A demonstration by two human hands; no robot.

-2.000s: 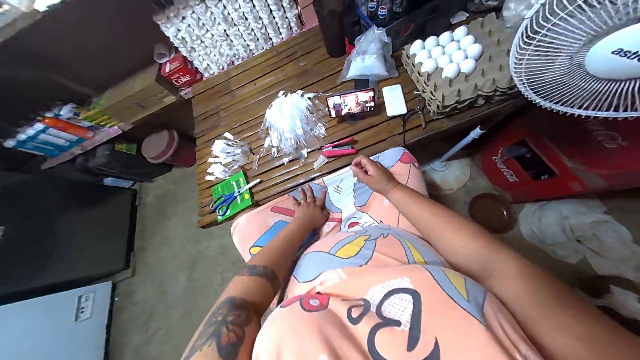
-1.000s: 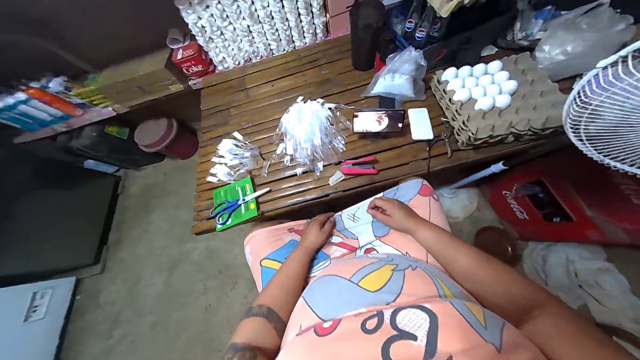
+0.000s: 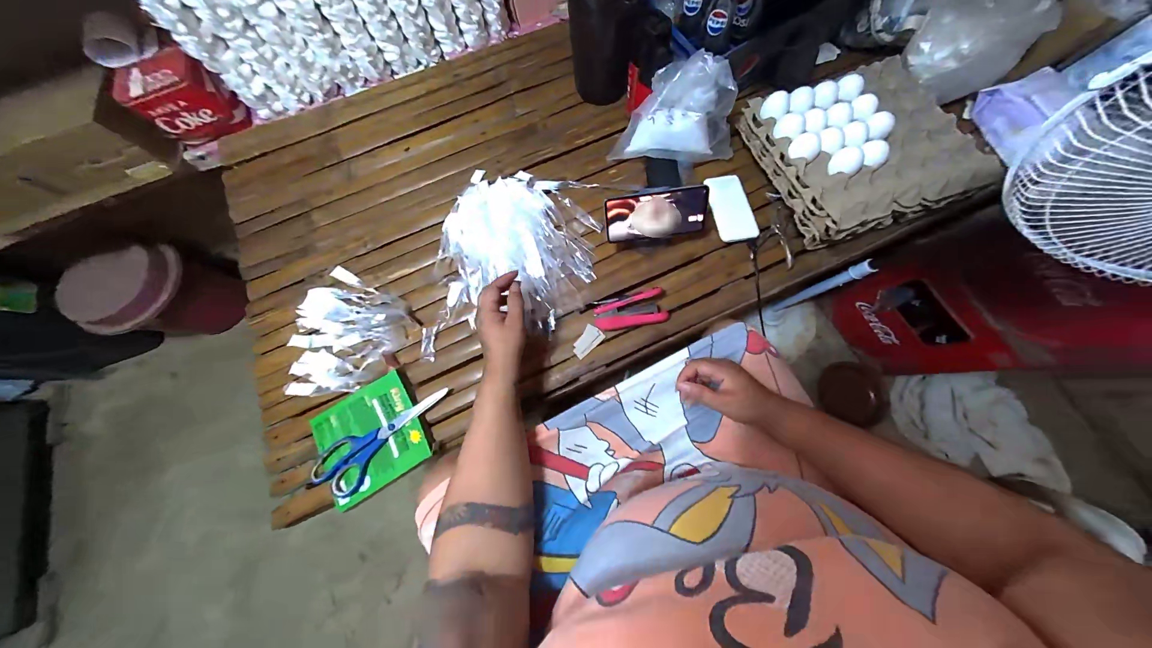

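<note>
My left hand [image 3: 502, 315] reaches over the slatted table to the near edge of a heap of shiny white plastic strips [image 3: 513, 229], its fingertips touching or just above them; whether it grips one cannot be told. My right hand [image 3: 715, 387] rests over my lap, fingers curled, and whether something thin is in it is unclear. A smaller bunch of white strips [image 3: 346, 333] lies to the left. Blue-handled scissors [image 3: 378, 445] rest on a green packet [image 3: 396, 405]. A pink stapler-like tool [image 3: 633, 315] and a small pale piece [image 3: 589, 341] lie right of my left hand.
Behind are a phone [image 3: 655, 214] with its screen lit, a white device [image 3: 732, 209] with a cable, a plastic bag [image 3: 684, 117], dark bottles [image 3: 717, 22] and egg trays [image 3: 918, 171] holding eggs. A fan [image 3: 1089, 171] stands at the right; a lidded bucket [image 3: 135, 288] is left of the table.
My left hand has moved from my lap forward to the heap of strips. My right hand stays over my lap. The phone's picture has changed.
</note>
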